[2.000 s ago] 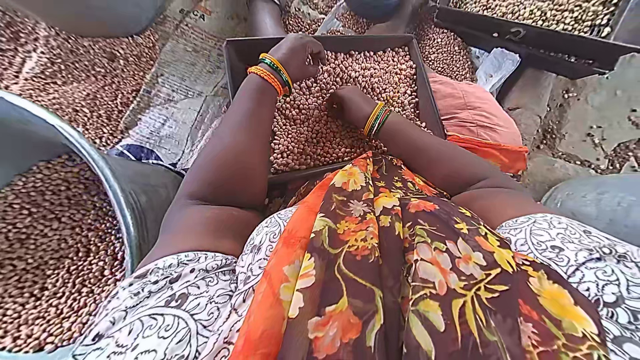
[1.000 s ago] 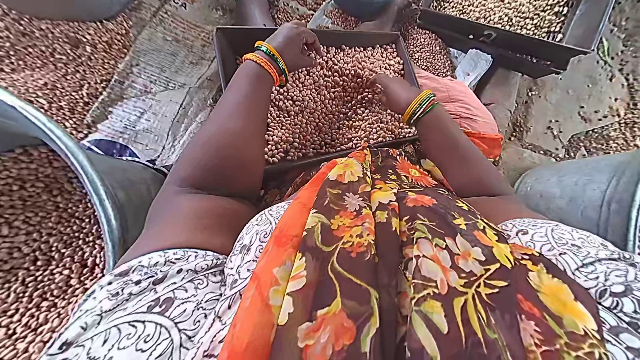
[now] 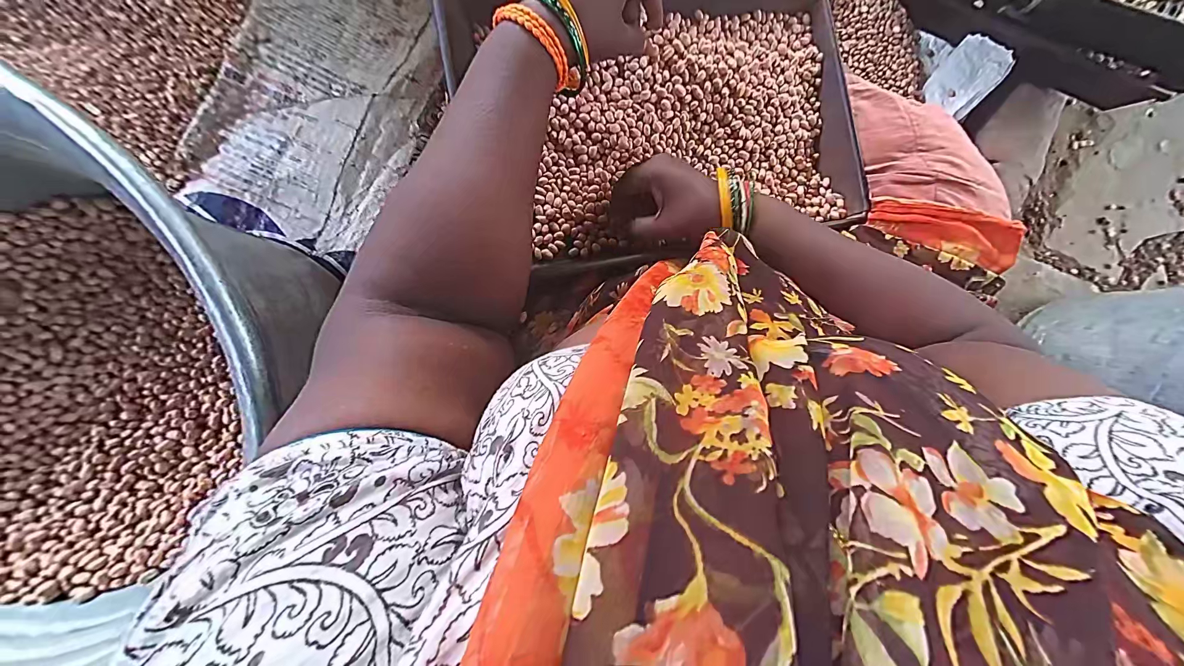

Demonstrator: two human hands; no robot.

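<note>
A dark rectangular tray (image 3: 844,120) lies in front of me, spread with reddish-brown nuts or beans (image 3: 703,102). My left hand (image 3: 622,26), with orange, green and yellow bangles at the wrist, is over the tray's far left part, cut by the frame's top edge; its fingers are bent down, and what they hold cannot be seen. My right hand (image 3: 668,199), wearing yellow, green and white bangles, rests on the pieces at the tray's near edge. Its fingers curl downward, their tips hidden, so I cannot tell whether they grip anything.
At left stands a large metal tub (image 3: 217,277) holding many of the same pieces. Beyond it, more pieces lie heaped beside a worn woven sack (image 3: 305,139). Another metal vessel (image 3: 1110,338) is at right. A dark tray (image 3: 1045,46) and a pale plastic scrap (image 3: 971,74) are at upper right.
My right hand has moved from the tray's right side, where it was a second ago, back to its near edge. My left hand stays over the far left part.
</note>
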